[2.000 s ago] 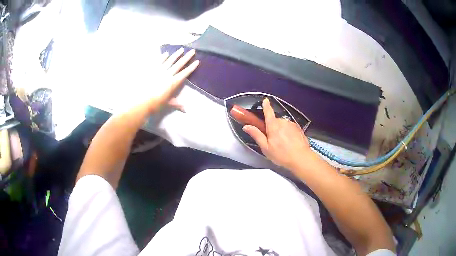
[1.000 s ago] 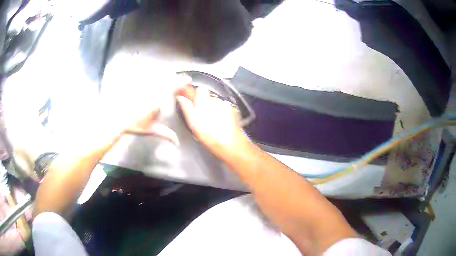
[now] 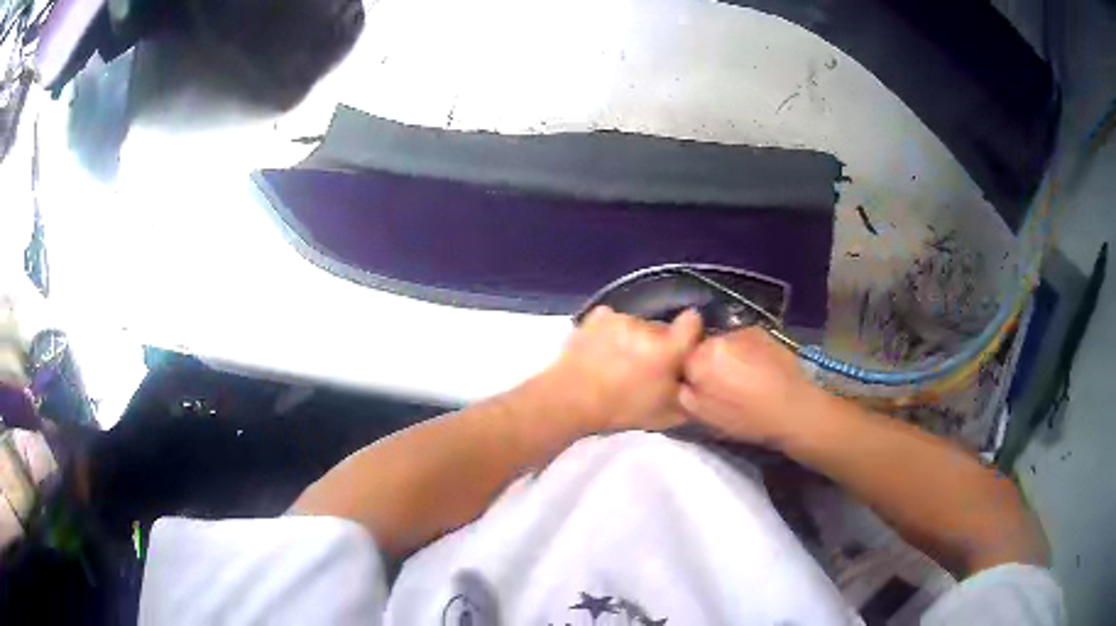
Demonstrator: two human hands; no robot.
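Note:
The color-blocked panel lies flat across the table, with a dark grey strip [image 3: 551,166] at the back, a purple strip [image 3: 465,241] in the middle and a white section [image 3: 404,349] towards me. The steam iron [image 3: 661,294] stands on the panel's right part, over the front of the purple strip. My right hand [image 3: 749,382] is closed at the iron's near side, on its handle, which is hidden. My left hand [image 3: 618,369] is against my right hand, fingers curled at the iron's near left side; what its fingers hold is hidden.
A blue and tan hose [image 3: 906,371] runs from the iron to the right and up. A long dark piece [image 3: 967,98] lies at the far right. Dark cloth [image 3: 245,55] lies at the far left. The table's front edge [image 3: 331,382] is close to my body; its right end is stained.
The iron and my right hand went left, then came back to the panel's right part. My left hand has moved right from the panel's left end to beside my right hand.

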